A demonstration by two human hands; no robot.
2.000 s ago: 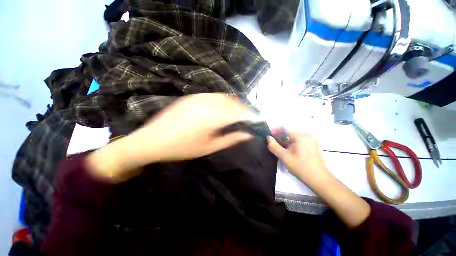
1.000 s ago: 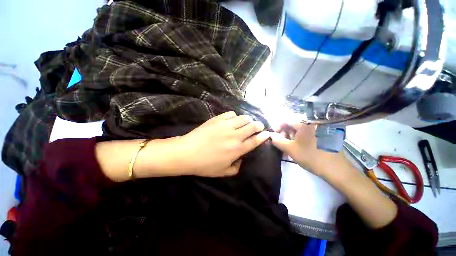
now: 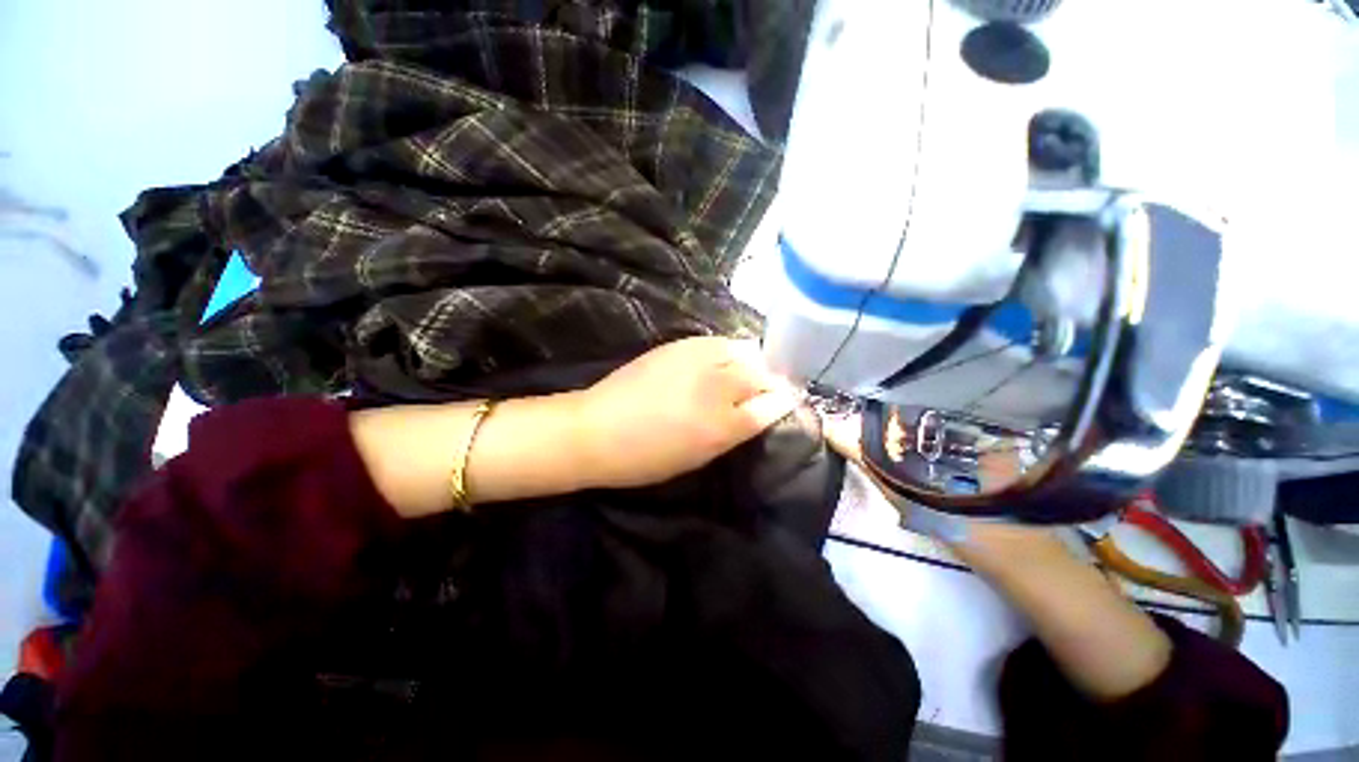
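Note:
The dark plaid garment [image 3: 492, 223] lies heaped at the left and behind, left of the sewing machine's white head [image 3: 924, 179]. Its plain dark lining [image 3: 671, 596] spreads below my left forearm towards my lap. My left hand [image 3: 693, 410] presses and pinches the dark cloth beside the needle area [image 3: 842, 402], fingertips close to the machine. My right hand [image 3: 954, 521] is mostly hidden behind the machine head; only its back edge and wrist show, and its fingers cannot be made out. The needle and presser foot are not clear.
Scissors with red [image 3: 1207, 543] and orange-yellow handles lie right, partly behind the machine. Slim black snips [image 3: 1285, 581] lie beside them. The white table's front edge [image 3: 954, 741] is at the bottom. A red object [image 3: 42, 651] and a blue patch are at the far left.
The view has moved closer over the machine head, which now covers my right fingers and more of the scissors. My left hand stays at the cloth by the needle area, fingers more bunched.

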